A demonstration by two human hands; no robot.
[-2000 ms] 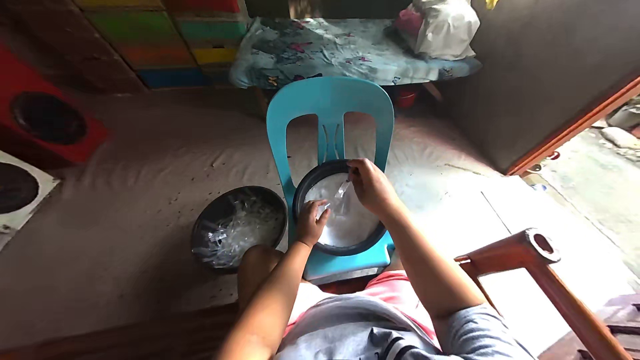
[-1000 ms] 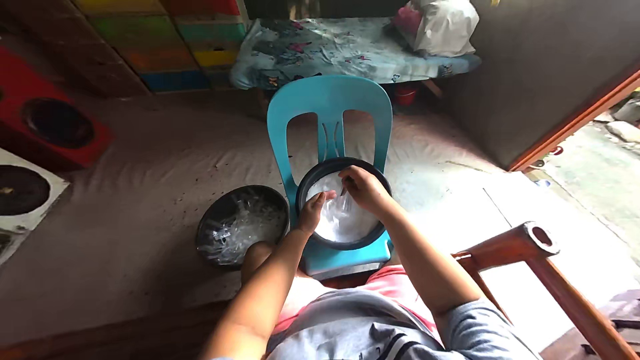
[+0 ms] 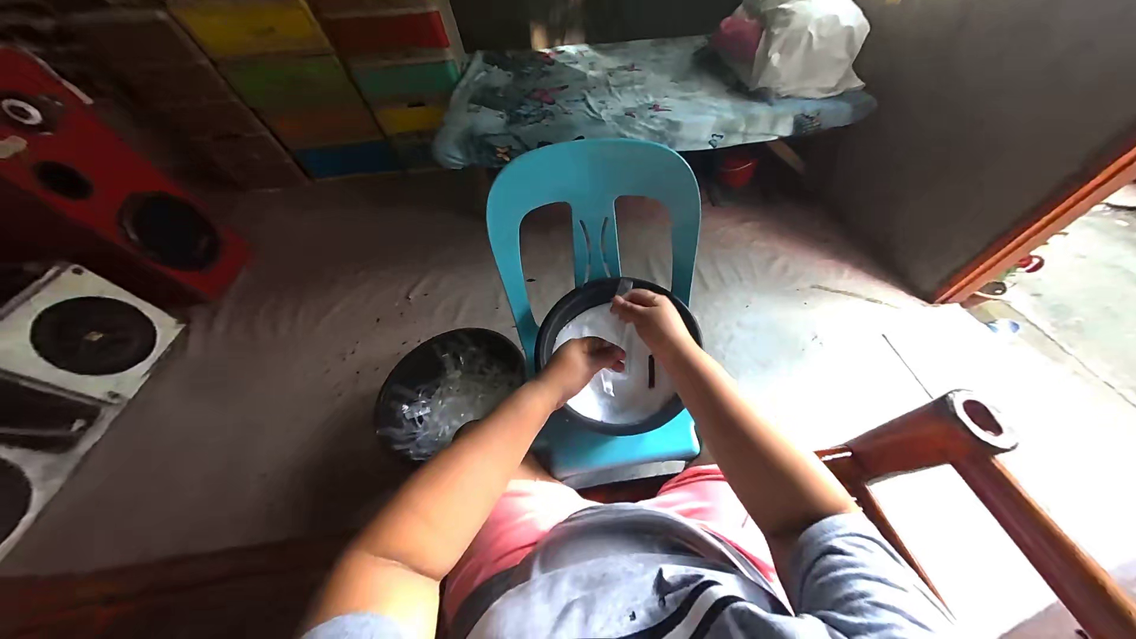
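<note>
A black basin (image 3: 556, 321) with white, powder-like contents (image 3: 621, 404) rests on the seat of a blue plastic chair (image 3: 593, 160). Over it, my right hand (image 3: 650, 318) pinches the upper end of a small clear plastic strip or bag (image 3: 625, 288). My left hand (image 3: 581, 362) is over the basin's left part, its fingers bent near the strip's lower part; whether they grip it cannot be told. A dark, narrow object (image 3: 651, 372) lies on the white contents. Beside the chair on the left, a second black basin (image 3: 388, 390) holds many clear plastic strips or sachets (image 3: 444, 399).
A red speaker (image 3: 98, 177) and a white speaker (image 3: 93, 337) stand at the left. Behind the chair is a cloth-covered bench (image 3: 568, 98) with a white plastic bag (image 3: 812, 49). A wooden armrest (image 3: 923, 435) is at the right, near my elbow.
My right hand has risen a little from the white contents, with the clear plastic at its fingertips. My left hand stays over the same basin.
</note>
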